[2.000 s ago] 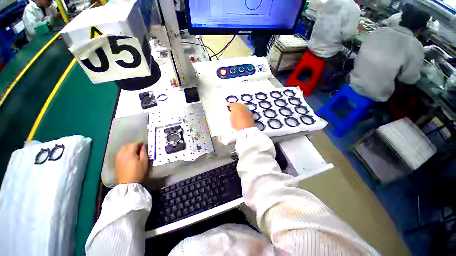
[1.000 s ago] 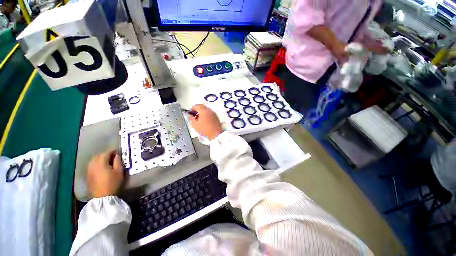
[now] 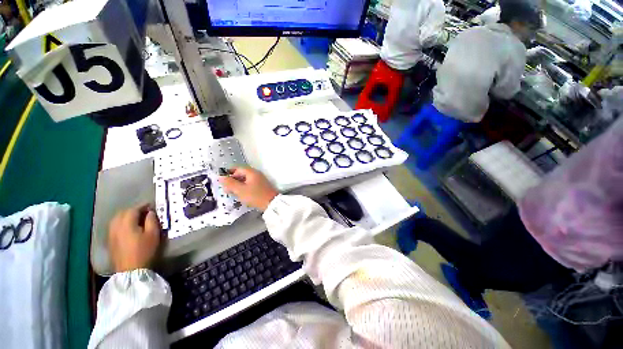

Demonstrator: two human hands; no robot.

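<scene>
My right hand (image 3: 247, 187) is over the right side of the perforated metal base plate (image 3: 179, 225), with a small dark part, seemingly a ring part (image 3: 225, 173), pinched at its fingertips. The dark fixture (image 3: 197, 195) sits on the plate, left of my right hand, with a round ring shape at its centre. My left hand (image 3: 134, 237) rests at the plate's left front edge, fingers curled; whether it holds anything is hidden. The right foam sheet (image 3: 287, 167) bears rows of black rings, one ring standing apart at its upper left.
The machine head marked 05 (image 3: 82, 68) stands at upper left beside the column (image 3: 188, 61). A keyboard (image 3: 232, 276) and mouse (image 3: 345, 204) lie in front. The left foam stack (image 3: 37, 286) bears two rings. A spare fixture (image 3: 151, 138) lies behind. A person in pink (image 3: 580, 204) is at right.
My right hand has moved from the foam sheet's rings, leftward with a dark part, to over the base plate. My left hand stays beside the plate. The person in pink has moved nearer at right.
</scene>
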